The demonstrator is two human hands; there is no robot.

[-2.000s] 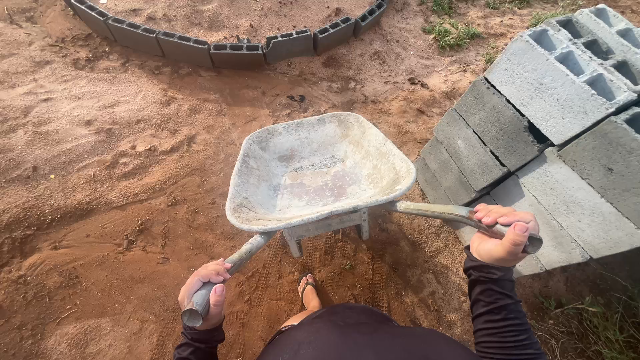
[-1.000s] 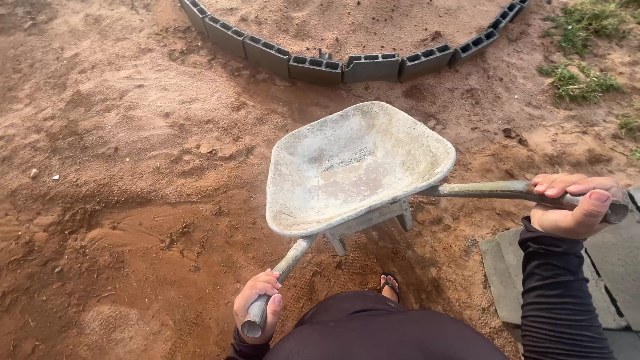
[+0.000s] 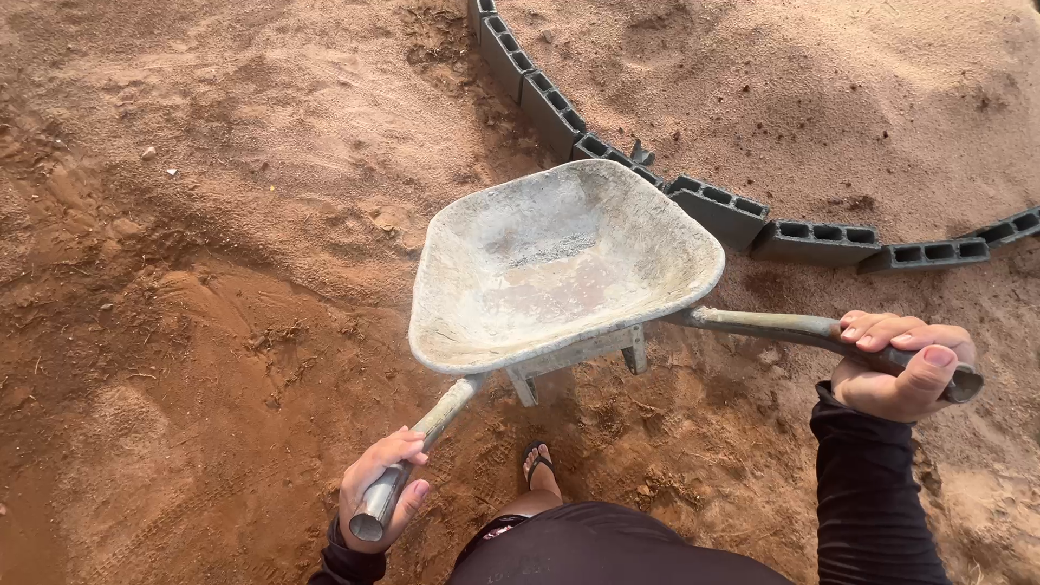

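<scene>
A wheelbarrow with a worn, whitish tray [image 3: 569,268] is in front of me, with a little grey residue on the tray's floor. My left hand [image 3: 383,487] is wrapped around the left tubular metal handle [image 3: 447,410] near its end. Around the right handle [image 3: 760,324], my right hand [image 3: 906,366] is closed, farther out to the side. Two metal legs [image 3: 636,353] show beneath the tray; its wheel is hidden.
A curved row of hollow concrete blocks [image 3: 719,213] borders a sandy mound [image 3: 796,122] ahead and to the right. Reddish, uneven soil [image 3: 244,390] lies around the wheelbarrow. My foot in a flip-flop [image 3: 539,467] is behind the tray.
The view has turned, and the wheelbarrow now points at the curved block row, nearer to it. The stacked blocks seen earlier on the right have left the view. Both hands keep their hold.
</scene>
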